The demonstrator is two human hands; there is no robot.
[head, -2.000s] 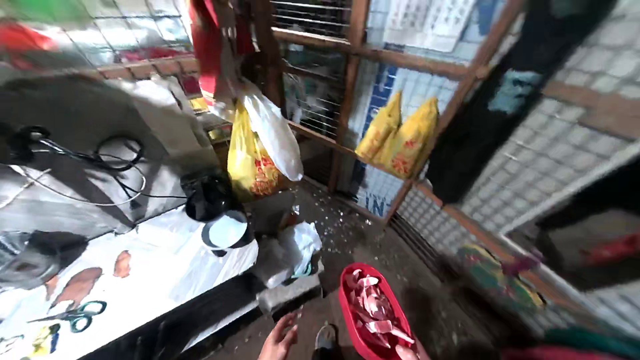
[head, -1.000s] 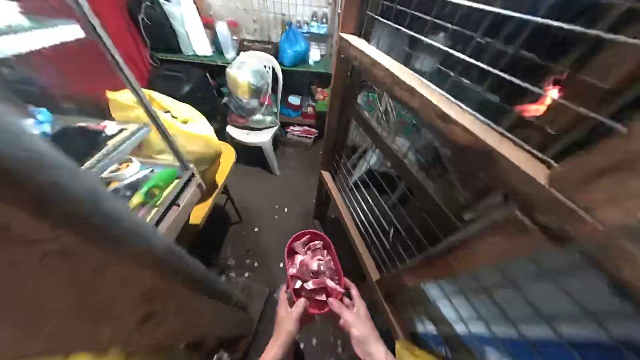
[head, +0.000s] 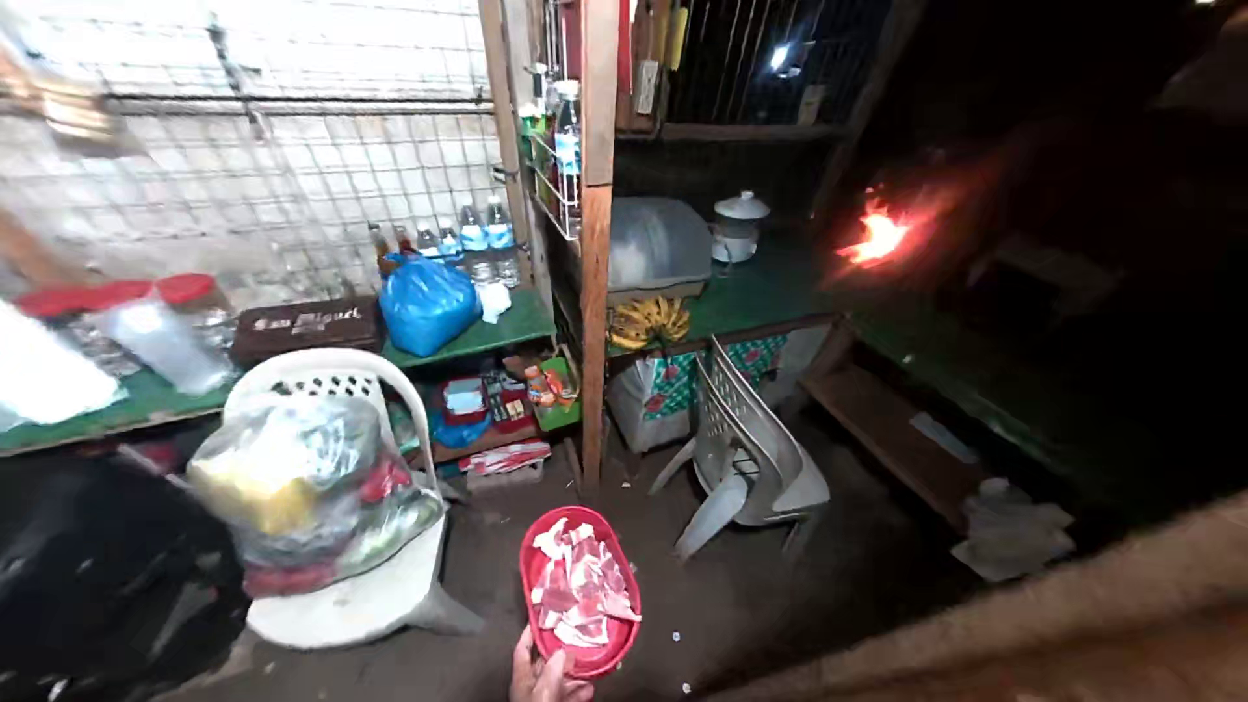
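A red oval plastic basin [head: 627, 639] with slices of raw meat [head: 582, 585] in it is at the bottom centre of the head view. My left hand [head: 548, 675] grips its near left edge, with the thumb over the rim and the fingers along the outside. The basin is held above the dark floor, between a white plastic chair and a wooden post. My right hand is out of view.
A white plastic chair [head: 336, 619] bearing a filled clear bag [head: 312, 487] stands left. Beyond are a green shelf [head: 522, 327] with a blue bag [head: 429, 304], a wooden post [head: 595, 341], stacked grey chairs [head: 751, 468], bananas [head: 648, 322] and a glowing fire [head: 877, 237] at right.
The view has swung widely. A second ago both hands held the basin; now only my left hand shows on it. The chair with the bag appears much nearer.
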